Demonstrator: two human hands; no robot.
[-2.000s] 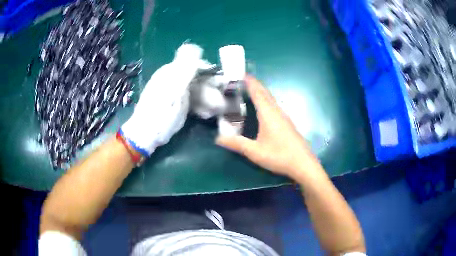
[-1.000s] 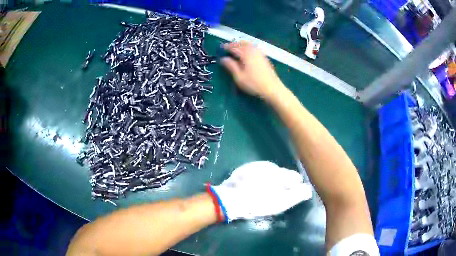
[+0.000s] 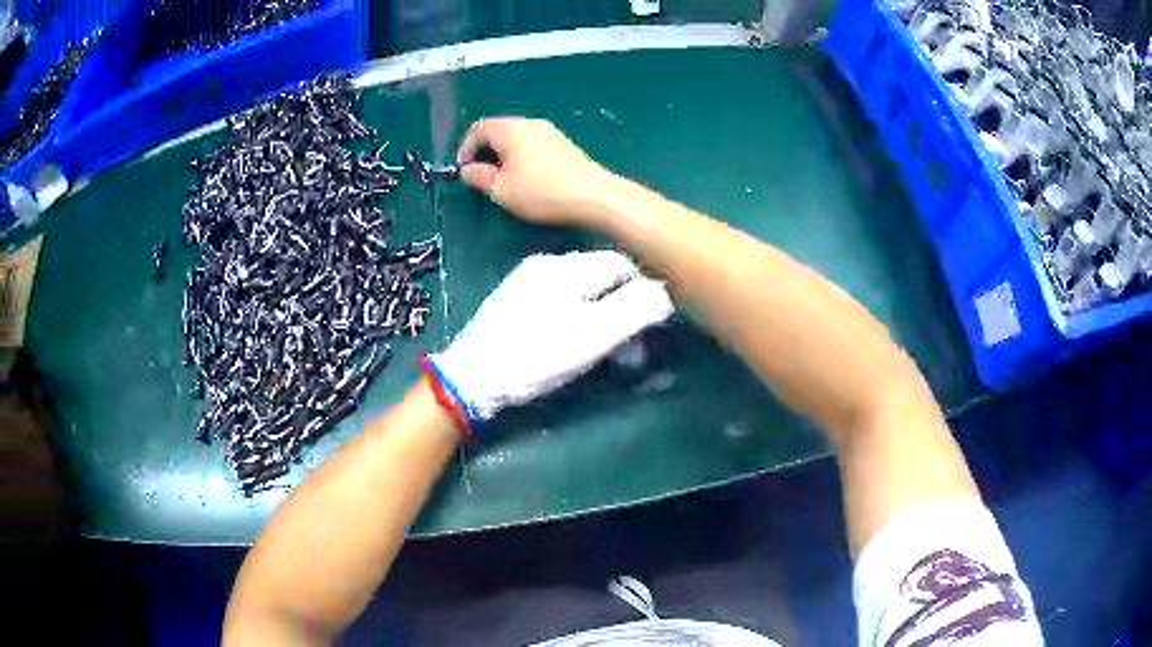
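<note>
My right hand (image 3: 537, 171), bare, reaches across to the right side of the pile of insert parts (image 3: 297, 278). Its thumb and forefinger are pinched at the end of a small dark insert part with a silver end (image 3: 440, 168). My left hand (image 3: 550, 326), in a white knitted glove with a blue-and-red cuff band, is low over the green table (image 3: 745, 164), nearer to me. Its fingers are bent together. Whether it holds anything is hidden by the glove. No white housing shows in either hand.
A blue crate (image 3: 941, 190) full of white housings stands on the right. Another blue crate (image 3: 228, 76) with dark small parts is beyond the pile at upper left. A pale metal strip (image 3: 556, 48) edges the far side. Brown cardboard-like material (image 3: 15, 291) is at the left edge.
Two seconds ago both hands were at a white housing, which no longer shows. Since one second ago the view has turned right, and my right hand now has a small dark part at its fingertips.
</note>
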